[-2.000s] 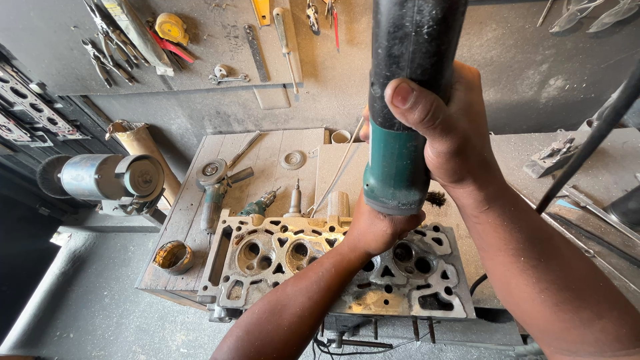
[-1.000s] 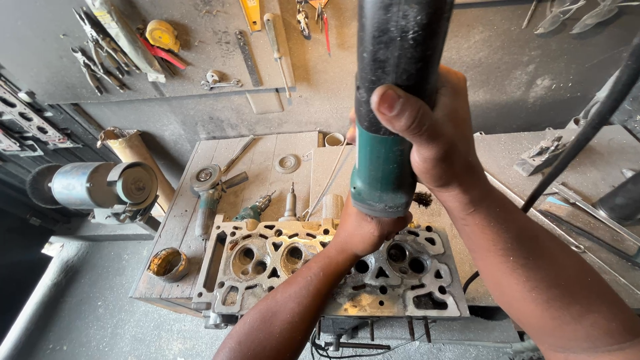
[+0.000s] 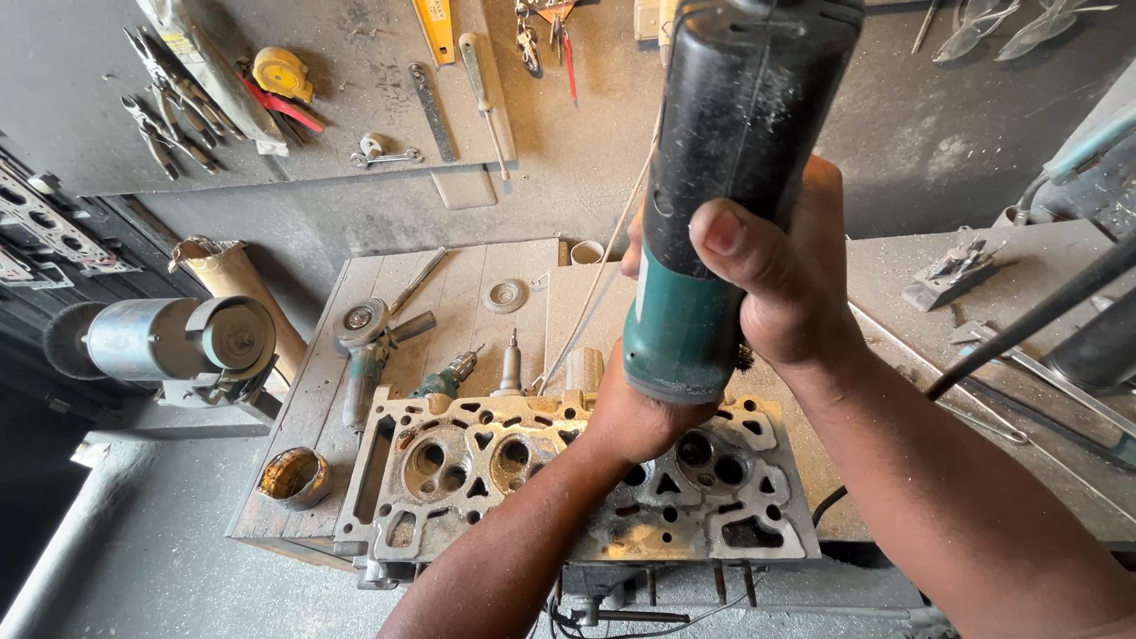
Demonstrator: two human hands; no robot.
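Observation:
My right hand (image 3: 781, 257) is wrapped around the black and green body of a corded power tool (image 3: 688, 311), with the thumb across its near side. My left hand (image 3: 643, 413) grips the tool's lower front end, mostly hidden beneath it. Both hands are above a metal engine cylinder head (image 3: 426, 524), whose face shows valve ports, round recesses and coolant openings, part greyish, part yellowish. The tool's working tip is hidden behind the left hand and the tool body. A dark bristly piece (image 3: 744, 358) shows just right of the tool's front end.
On the dusty bench lie an angle grinder (image 3: 364, 373), a green drill (image 3: 448, 377), a disc (image 3: 504, 295) and a round tin (image 3: 295, 479). A bench grinder (image 3: 164, 337) stands left. A black cable (image 3: 1029, 319) crosses at right, near a caliper (image 3: 1003, 342). Pliers (image 3: 173, 102) hang on the wall.
Both hands and the tool have shifted slightly left over the cylinder head since the first frame. The grip looks the same throughout.

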